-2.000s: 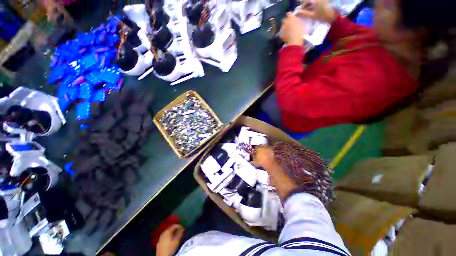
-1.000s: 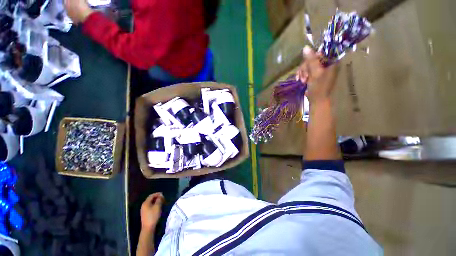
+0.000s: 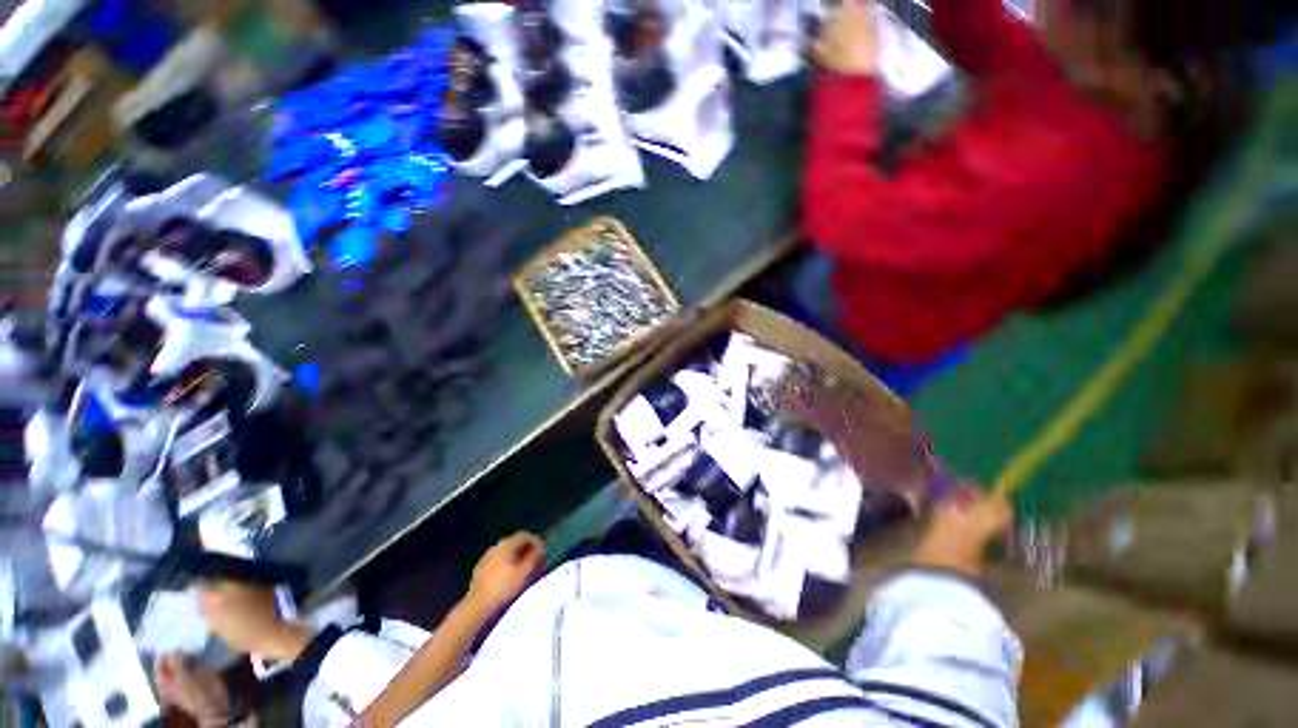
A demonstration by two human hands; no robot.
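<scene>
My right hand (image 3: 968,529) is at the right rim of an open brown carton (image 3: 861,387). It grips a blurred wire harness bundle (image 3: 941,481), with purple strands and pale ends showing on both sides of the fist. White housings (image 3: 755,458) with black round parts lie jumbled in the carton. My left hand (image 3: 508,566) is left of the carton near the bench edge, its fingers curled, with nothing visible in it.
A shallow tray of small metal parts (image 3: 598,296) sits at the bench edge (image 3: 470,491). Blue blocks (image 3: 363,142), black pads (image 3: 392,370) and rows of part-built units (image 3: 676,93) lie beyond. A person in red (image 3: 940,213) sits ahead; another person's hands (image 3: 249,619) work at lower left.
The wire bundle first lay in the carton, then was held up over the boxes at right. Now my right hand has brought it back beside the carton. The view has swung back towards the bench.
</scene>
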